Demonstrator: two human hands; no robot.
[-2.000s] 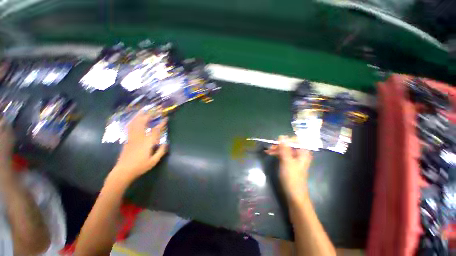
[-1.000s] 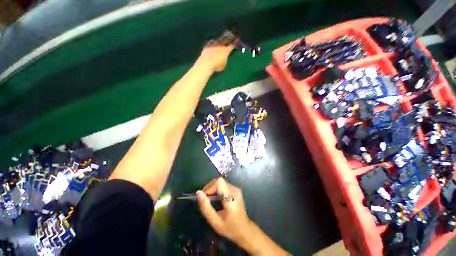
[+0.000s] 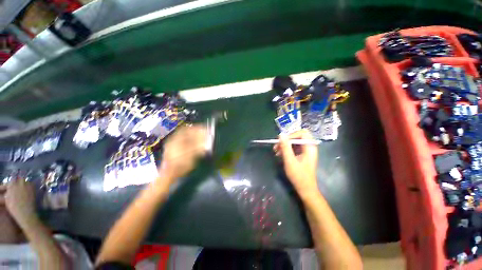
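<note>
My left hand (image 3: pixel 185 150) is blurred above the bench, beside the left pile; a thin pale board-like piece (image 3: pixel 211 134) shows at its fingertips. My right hand (image 3: pixel 299 158) holds a slim white stick (image 3: pixel 272 141), which lies across its fingers and points left. Just beyond my right hand lie a few circuit boards (image 3: pixel 289 116) with blue areas and orange flex cables. A translucent yellow sheet (image 3: pixel 228 162) lies on the bench between my hands. Small red and pink specks (image 3: pixel 261 208) are scattered nearer to me.
Overlapping fanned boards (image 3: pixel 132 163) lie at the left. A red compartment tray (image 3: pixel 394 132) full of dark and blue parts stands at the right. A pale edging strip (image 3: pixel 232 89) and a green surface (image 3: pixel 238 58) lie beyond. A co-worker's hand (image 3: pixel 20 200) is at the far left.
My left arm has come back from the green strip to the bench beside the left pile. The view has turned left, so the tray sits farther right. My right hand still holds the stick.
</note>
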